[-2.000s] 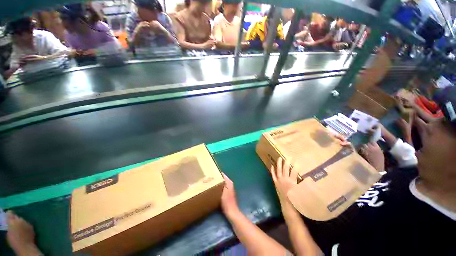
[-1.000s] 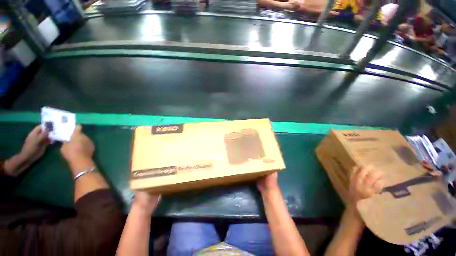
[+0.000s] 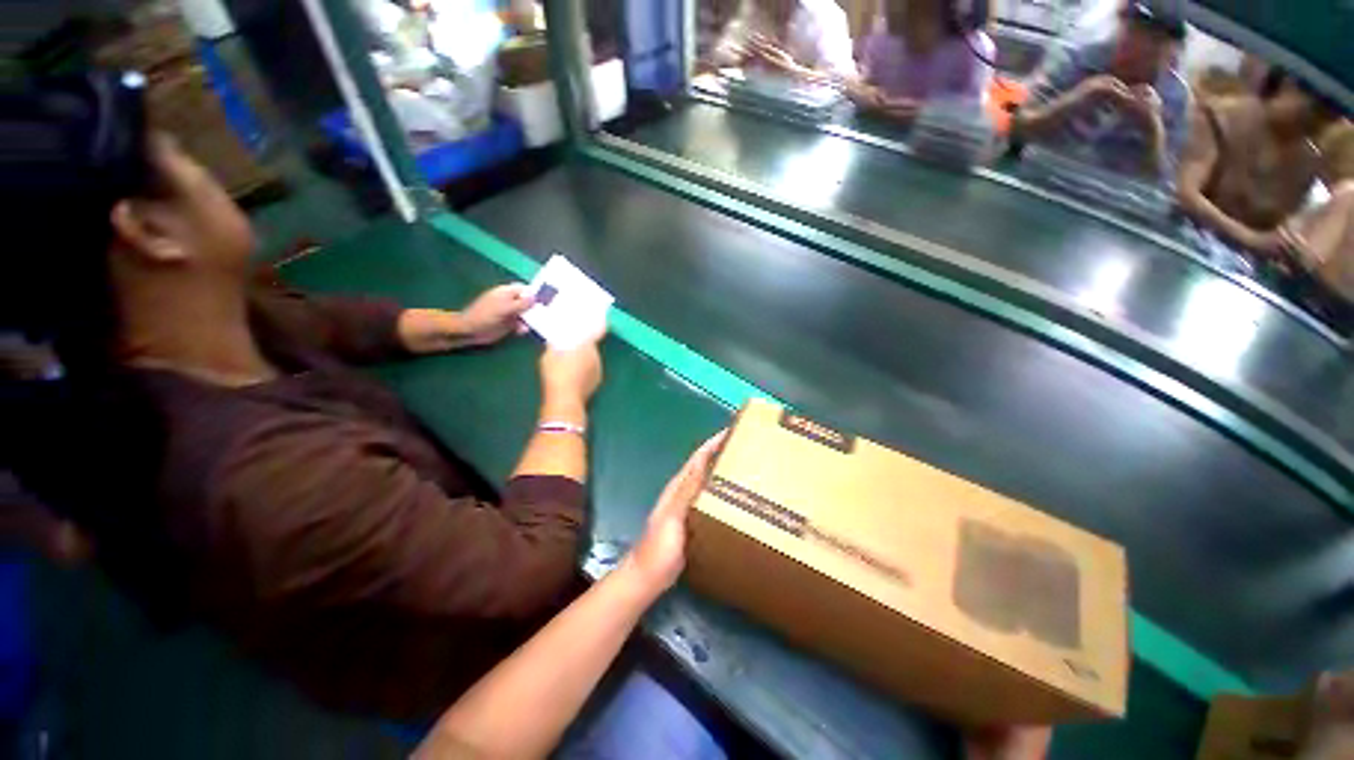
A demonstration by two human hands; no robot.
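Note:
A closed brown product carton point(image 3: 891, 572) lies on the dark green workbench edge, right of the middle, its large printed panel facing up with a dark logo and a dark speaker drawing. My left hand point(image 3: 677, 512) is pressed flat against the carton's left end. My right hand point(image 3: 1010, 741) shows only in part at the bottom edge, under the carton's near right side; its fingers are mostly hidden by the carton.
A person in a dark brown top point(image 3: 371, 520) sits at left, holding a small white printed sheet point(image 3: 569, 303). A dark conveyor point(image 3: 921, 327) runs beyond a green rail. Workers sit across the line. Part of another carton point(image 3: 1255, 728) shows at lower right.
The view has swung left, so the carton now appears further right and slanted. My left hand has moved from the carton's near side to its left end. The neighbour's right-hand carton is mostly out of view.

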